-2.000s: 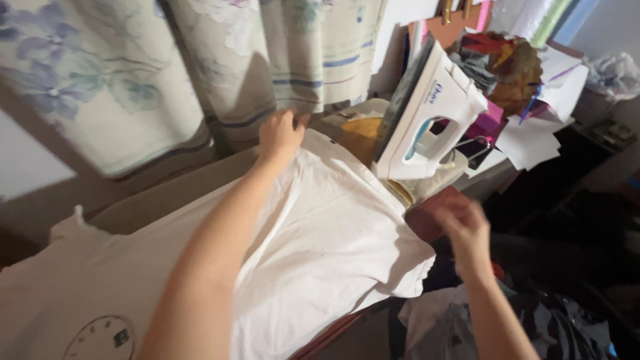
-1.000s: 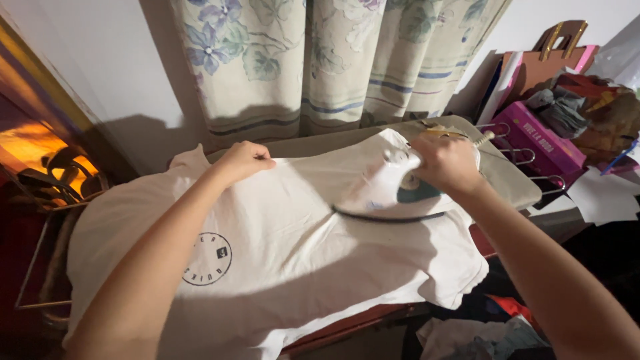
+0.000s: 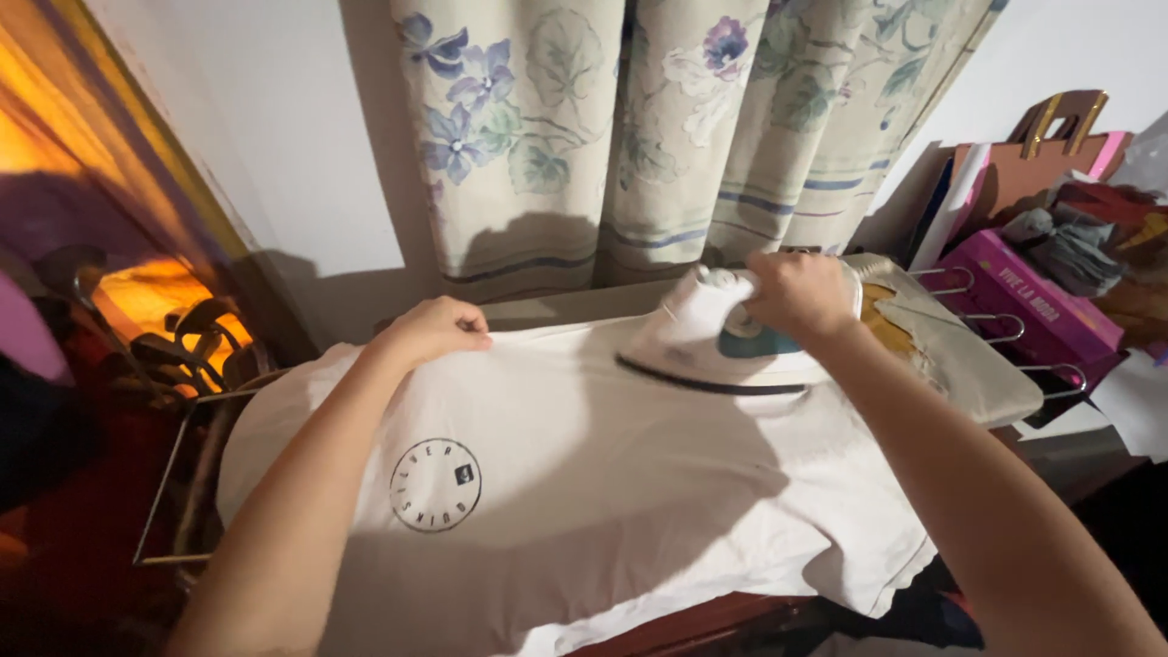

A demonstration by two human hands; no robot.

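Note:
A white T-shirt [image 3: 584, 474] with a round dark printed logo is spread over an ironing board [image 3: 995, 379], whose pale right end shows past the cloth. My right hand [image 3: 808, 292] grips the handle of a white and teal clothes iron [image 3: 684, 333]. The iron lies over the upper right part of the shirt, its dark soleplate edge low against the cloth and its tip pointing left. At the shirt's far edge, left of the iron, my left hand [image 3: 438, 330] pinches the fabric between thumb and fingers.
Floral curtains [image 3: 520, 137] hang just behind the board. Metal wire loops [image 3: 1063, 379] stick out at its right end, beside a pink box [image 3: 1031, 292], a brown bag [image 3: 1049, 173] and crumpled cloths. A metal frame [image 3: 169, 474] stands at the left, near an orange-lit curtain.
Two seconds ago the iron stood upright at the board's right end, with my right hand off it. My right hand then took its handle, and the iron is now over the shirt.

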